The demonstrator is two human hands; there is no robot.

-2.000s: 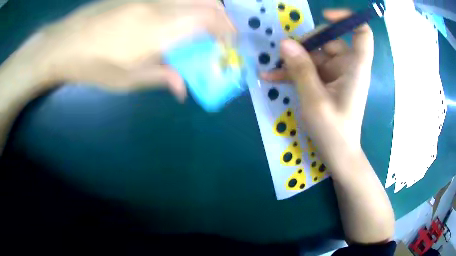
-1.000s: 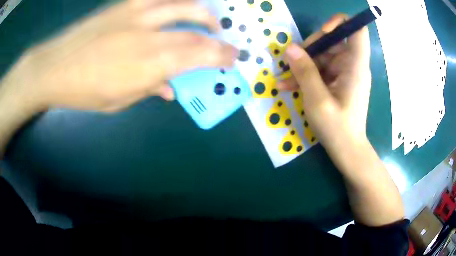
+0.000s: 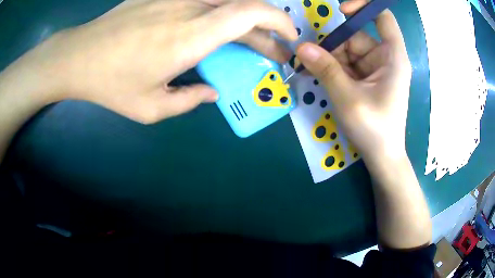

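My left hand (image 3: 146,59) holds a light-blue shell (image 3: 233,73) by its upper and left edges, thumb at the left side. A yellow sticker (image 3: 273,91) lies over the holes near the shell's right corner, beside three dark slots. My right hand (image 3: 358,81) holds a dark pen-like tool (image 3: 353,26) between thumb and fingers. The tool's fine pale tip touches or nearly touches the sticker's upper right edge. A white sticker sheet (image 3: 310,117) lies partly under the shell and both hands, with yellow stickers at its lower end and top, and dark dots between.
A stack of white used liners (image 3: 453,92) lies at the right on the dark-green tabletop (image 3: 163,179). A blue item shows at the top right edge. Beyond the table at the lower right are a red stool (image 3: 468,239) and a cardboard box (image 3: 446,258).
A yellow sticker now lies on the shell, whose holes were bare one second ago. The shell and left hand have shifted slightly right. The tool tip has come to the sticker. The sheet has shifted right.
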